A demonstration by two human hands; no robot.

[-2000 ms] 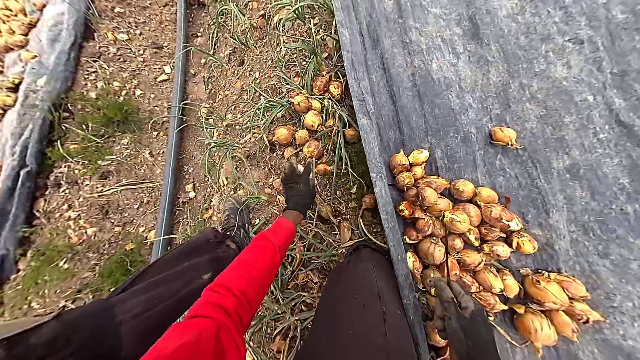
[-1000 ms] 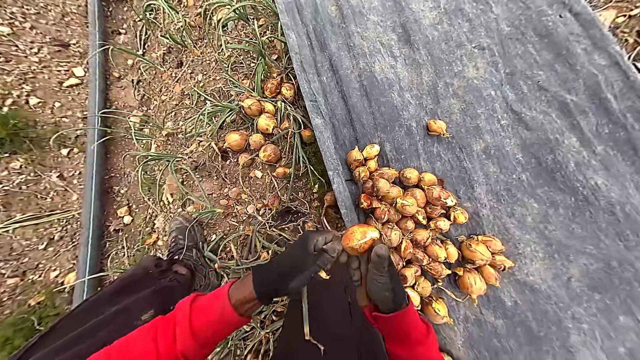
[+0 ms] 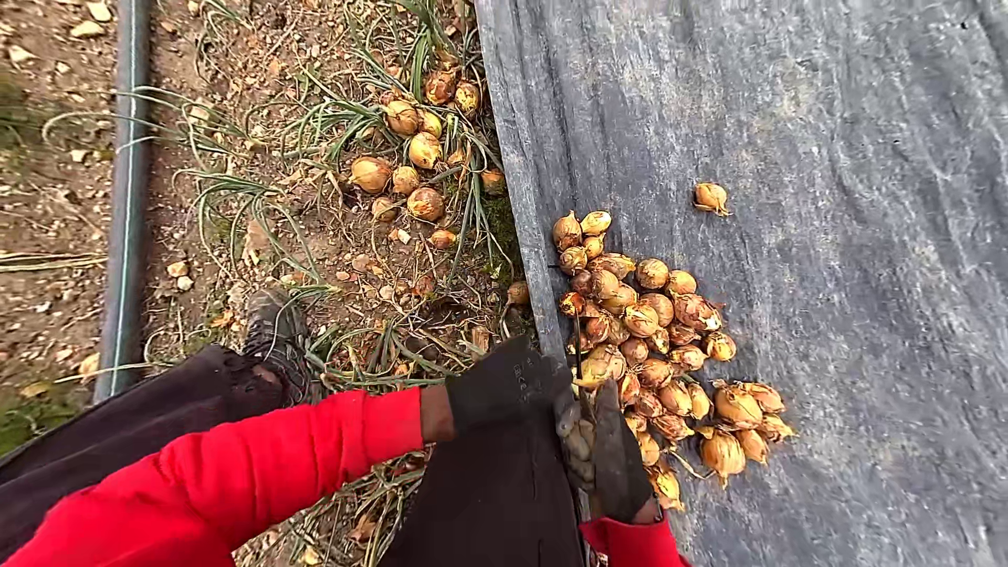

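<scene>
My left hand (image 3: pixel 512 382), in a dark glove, reaches across to the edge of the grey ground sheet (image 3: pixel 835 331); its fingertips are partly hidden beside my right hand. My right hand (image 3: pixel 602 453), gloved too, has its fingers curled and its thumb up. A thin dark blade-like tool (image 3: pixel 579 346) rises from between its thumb and fingers. Its tip is near a small orange-red onion (image 3: pixel 572 304). Just beyond the hands lies a pile of yellow-brown onions (image 3: pixel 642 319) on the sheet. No onion is plainly visible in my left hand.
Onions with green leaves (image 3: pixel 425 150) lie on the soil left of the sheet. A single onion (image 3: pixel 711 198) sits apart on the sheet. A dark hose (image 3: pixel 126 197) runs along the left. My shoe (image 3: pixel 276 339) rests on the soil near dry stalks.
One second ago my left hand held an onion between both hands; it no longer shows there. Two seconds ago my left hand was at the onions on the soil and my right was over the pile.
</scene>
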